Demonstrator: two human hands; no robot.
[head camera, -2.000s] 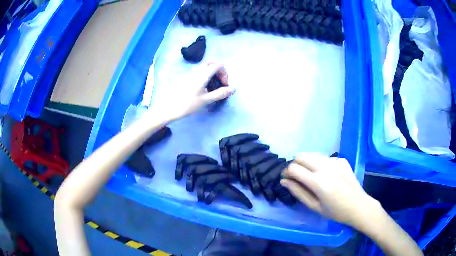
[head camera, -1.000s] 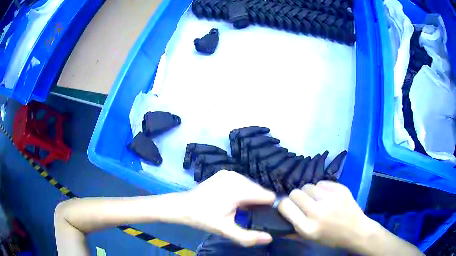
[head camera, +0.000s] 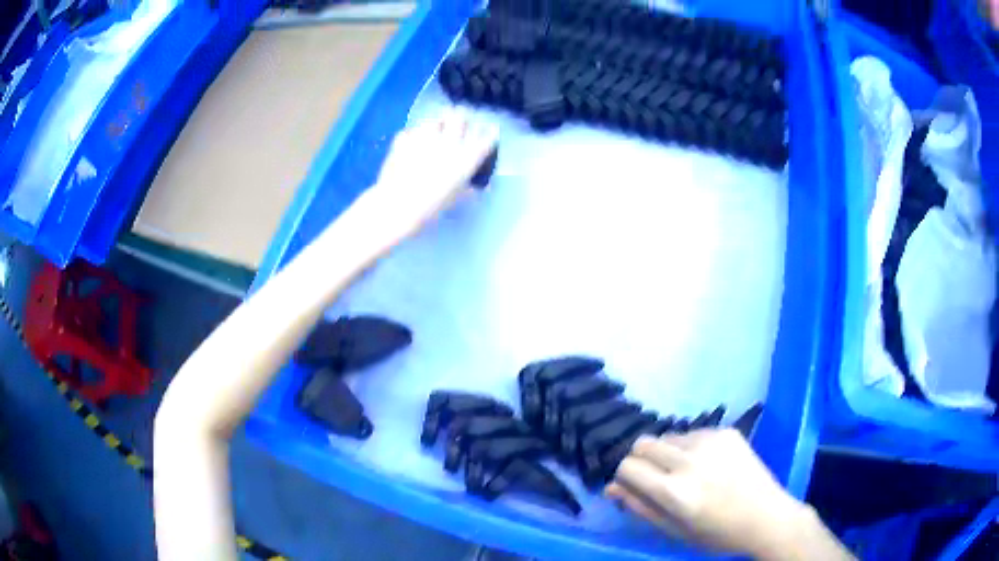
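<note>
Black moulded parts lie on white liner (head camera: 635, 230) in a blue tote (head camera: 791, 329). My left hand (head camera: 438, 159) is at the upper left, over a loose black part (head camera: 485, 167) that shows partly beside the fingers; the grip is hidden. My right hand (head camera: 696, 482) is at the front right, fingers curled against nested parts (head camera: 586, 411); whether it holds one is hidden. A shorter nested group (head camera: 493, 444) lies left of these. Loose parts (head camera: 367, 341) lie at the tote's front left.
Long nested rows of black parts (head camera: 657, 104) fill the tote's far end. A tan board (head camera: 257, 132) and another blue tote (head camera: 93, 142) are at left. A red stool (head camera: 88, 334) stands on the floor. The right tote (head camera: 876, 405) holds black parts and crumpled liner.
My hands were together over a black part at the front edge. My left hand has moved to the far left; my right hand is beside the nested parts. The view has shifted.
</note>
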